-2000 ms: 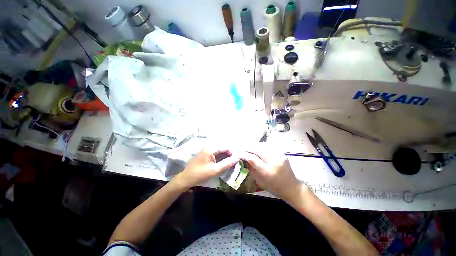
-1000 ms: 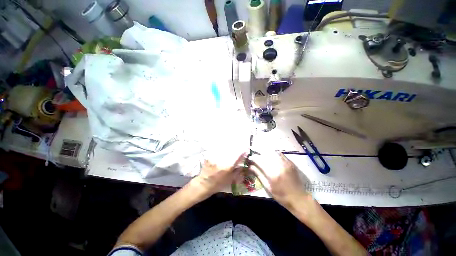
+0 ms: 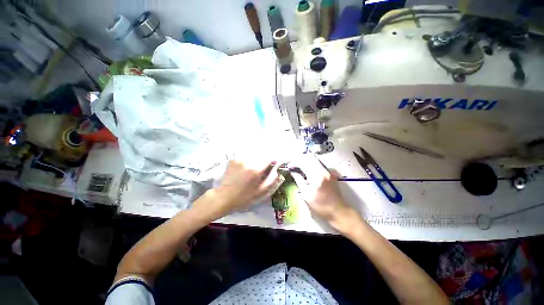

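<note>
The pale main fabric (image 3: 158, 116) lies crumpled on the machine table at the left, washed out by glare near the needle. The green floral fabric (image 3: 285, 199) shows between my hands and hangs toward the table's front edge. My left hand (image 3: 247, 183) pinches the cloth at its left side with bent fingers. My right hand (image 3: 319, 187) holds the cloth at its right side. Both hands are just in front of the presser foot area (image 3: 316, 140) of the sewing machine (image 3: 382, 104). The exact fingertip contact is partly lost in glare.
Blue-handled thread snips (image 3: 379, 176) and thin metal tweezers (image 3: 404, 145) lie on the machine bed at the right. Thread cones (image 3: 305, 22) and a screwdriver (image 3: 253, 24) stand behind. A turquoise piece (image 3: 259, 110) lies left of the needle. Bottles (image 3: 122, 30) stand back left.
Both hands have shifted up toward the needle area with the cloth. The green floral fabric now hangs longer between them. The pale fabric has moved little; the camera view has shifted slightly.
</note>
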